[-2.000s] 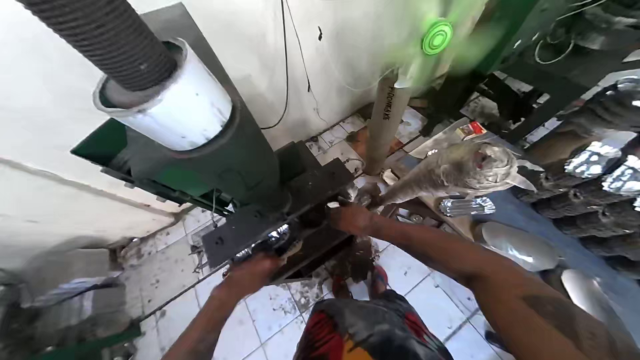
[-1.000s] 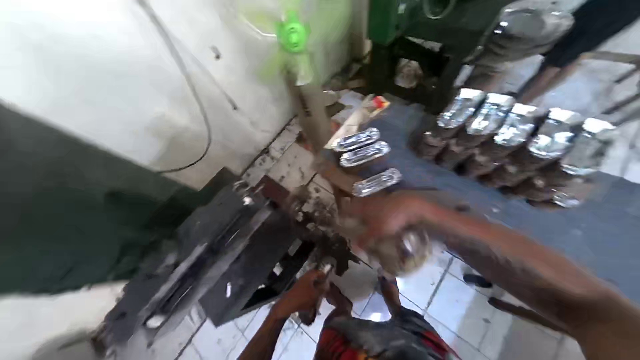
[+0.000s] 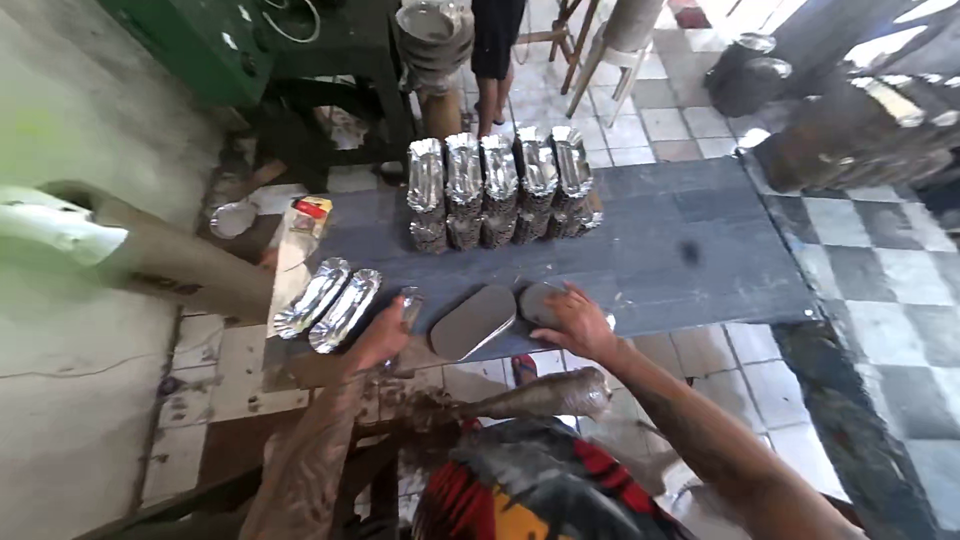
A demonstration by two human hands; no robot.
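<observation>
My left hand is on a shiny foil tray near the left part of the grey table's front edge, its fingers around the tray's near end. Two more oblong foil trays lie just left of it. My right hand rests on a stack of flat grey oval pieces, fingers spread over its right part; whether it grips them I cannot tell. Between my hands lies another stack of grey oval sheets. Beyond, several tall stacks of foil trays stand in a row.
The grey table runs left to right before me. A wrapped, tapered bundle is below its front edge. At the left are a cardboard tube and a blurred green-and-white fan. A person's legs show beyond the table.
The view has swung right, from the dark press to the table. My hands have left the press, where they were two seconds ago, and are now over the table.
</observation>
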